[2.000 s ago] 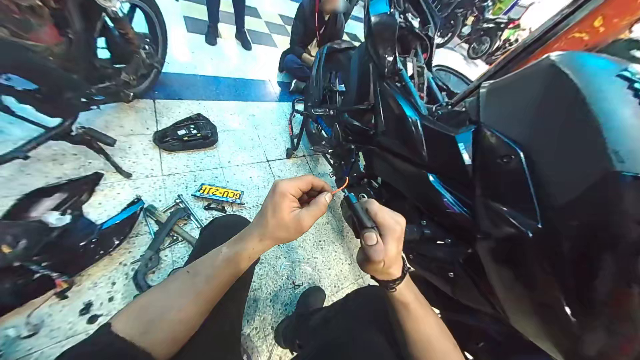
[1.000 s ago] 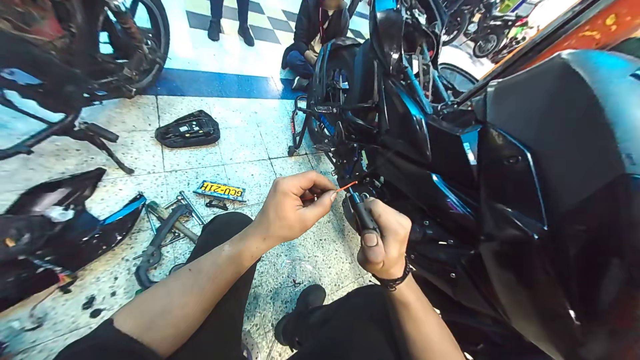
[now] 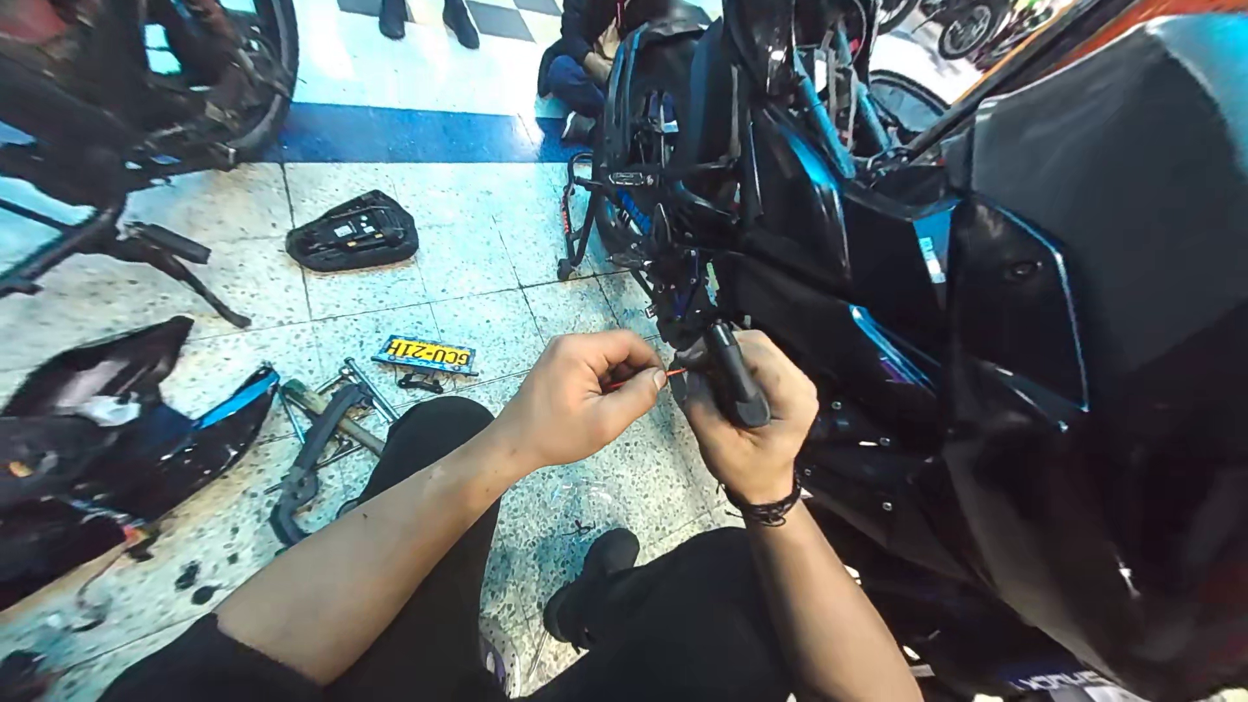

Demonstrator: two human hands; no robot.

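Note:
My left hand [image 3: 595,395] pinches a thin red-orange wire [image 3: 675,372] between thumb and fingertips. Close on its right, my right hand [image 3: 756,414] is wrapped around a black-handled hand tool [image 3: 736,375], whose exact kind I cannot tell. The wire runs from the left fingertips towards the right hand; its far end is hidden by the fingers and the tool. Both hands are beside the lower side of a partly dismantled black motorcycle [image 3: 790,224] with blue accents. A dark bracelet circles my right wrist.
On the tiled floor lie a black motorcycle seat [image 3: 353,232], a yellow licence plate [image 3: 426,355], a metal frame piece [image 3: 322,439] and black fairing parts [image 3: 127,439]. Another motorcycle [image 3: 146,107] stands at the upper left. A person [image 3: 585,73] sits beyond the black motorcycle; another person's feet [image 3: 429,19] show behind.
The wire stood up in a curve between my hands two seconds ago; now only a short, nearly level stretch shows. My right fingers have closed in nearer the wire and the tool's front.

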